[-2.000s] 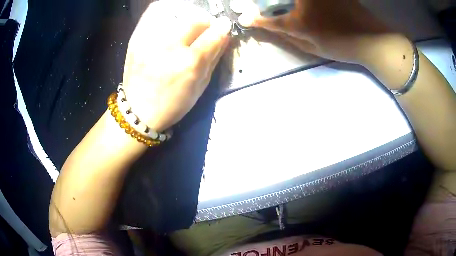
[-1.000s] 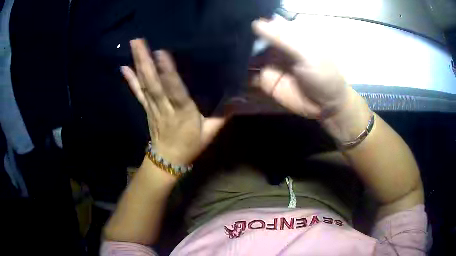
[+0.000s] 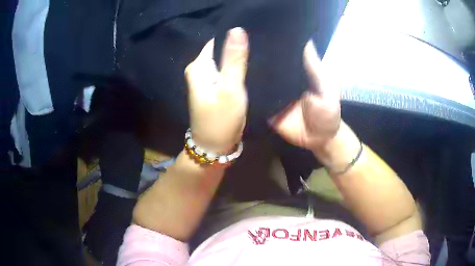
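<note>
A large dark fabric panel (image 3: 276, 67) hangs over the table's front edge and down toward the lap. My left hand (image 3: 216, 93) is on it, thumb up on top and the other fingers going out of sight behind the cloth, so it grips the panel. My right hand (image 3: 315, 111) is at the panel's right edge, one digit pointing up along it and others curled low. It is slightly blurred, and whether it pinches the cloth is unclear.
The white machine table (image 3: 385, 57) with its grey ruled edge strip (image 3: 406, 100) is at upper right. Pale strips (image 3: 32, 62) hang with dark cloth at left. Wooden parts (image 3: 88, 195) show at lower left. My pink shirt and olive trousers are below.
Both hands have left the machine area and come down toward the lap. My left hand, spread a second ago, now closes on the dark panel. The view has shifted, showing the table at upper right.
</note>
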